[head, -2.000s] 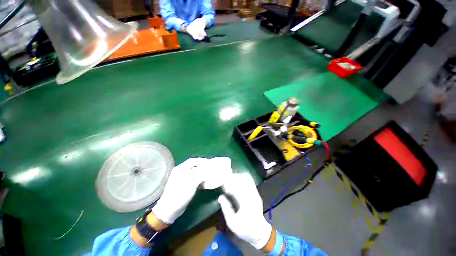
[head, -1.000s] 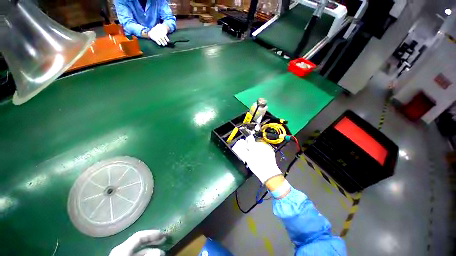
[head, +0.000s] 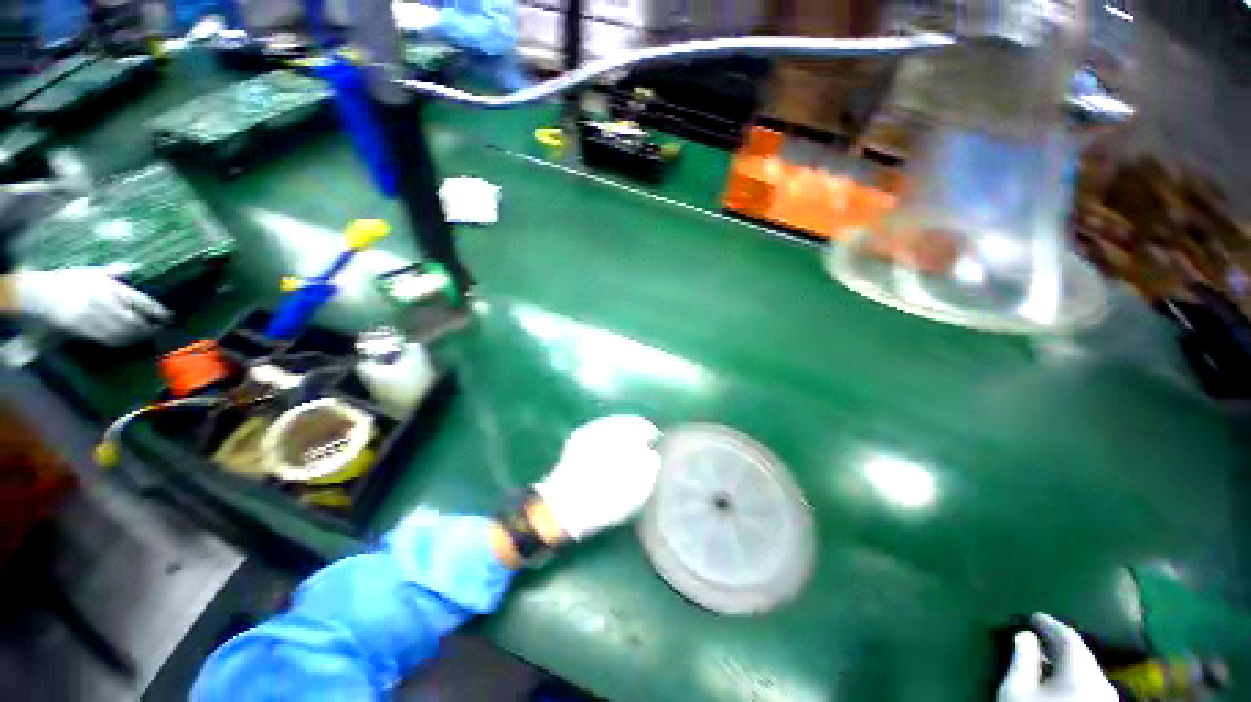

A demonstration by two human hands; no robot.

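The round translucent disc (head: 727, 518) lies flat on the green bench. My left hand (head: 604, 477), white-gloved with a dark band at the wrist, is at the disc's upper left rim; its fingers are blurred, so I cannot tell whether they grip the rim. My right hand (head: 1056, 669), also gloved, is cut off by the bottom edge at the right. Its thumb and a finger are apart, beside the dark right-hand tool tray and a yellow tool (head: 1155, 678).
The left black tool tray (head: 398, 460) holds a white bottle, round tub, orange item and blue-handled tool. Circuit boards (head: 124, 226) and another person's gloved hand (head: 89, 302) are at the left. The clear hood (head: 981, 233) hangs at the upper right.
The view has swung left, bringing in the left tray and boards. My left hand has moved to the disc's rim. My right hand is now at the lower right edge, still by the right tray.
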